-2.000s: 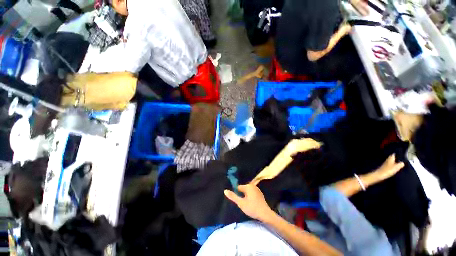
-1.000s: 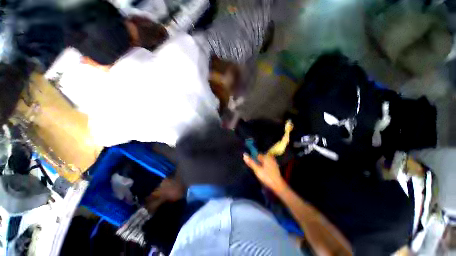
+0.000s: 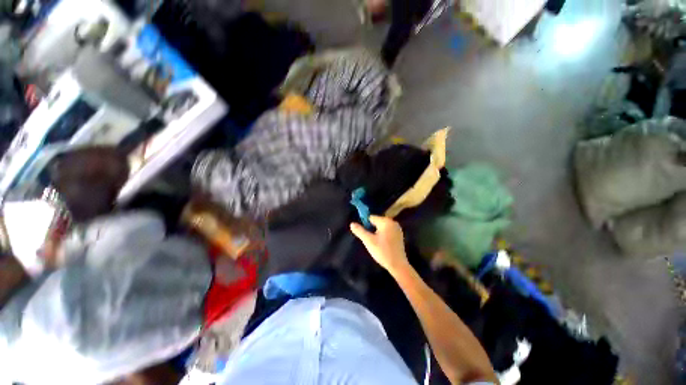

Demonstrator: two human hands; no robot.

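Note:
My right hand (image 3: 385, 242) reaches up from the lower right and is closed on a dark cloth bundle (image 3: 305, 229) in front of my body. A yellow fabric strip (image 3: 421, 184) and a short teal strip (image 3: 361, 207) stick out at the hand. The bundle's lower part and the fingers' exact hold are blurred or hidden. My left hand is not in view.
A person in a grey-white top (image 3: 120, 293) is at lower left beside a red stool (image 3: 229, 286). Plaid cloth (image 3: 301, 154) lies ahead, a white machine table (image 3: 177, 135) upper left. Green cloth (image 3: 478, 210), black cloth (image 3: 556, 346) and a large sack (image 3: 632, 177) are right.
The view has swung away from the blue crates and black bundles towards the grey floor. My right hand still holds the dark cloth and the yellow and teal strips.

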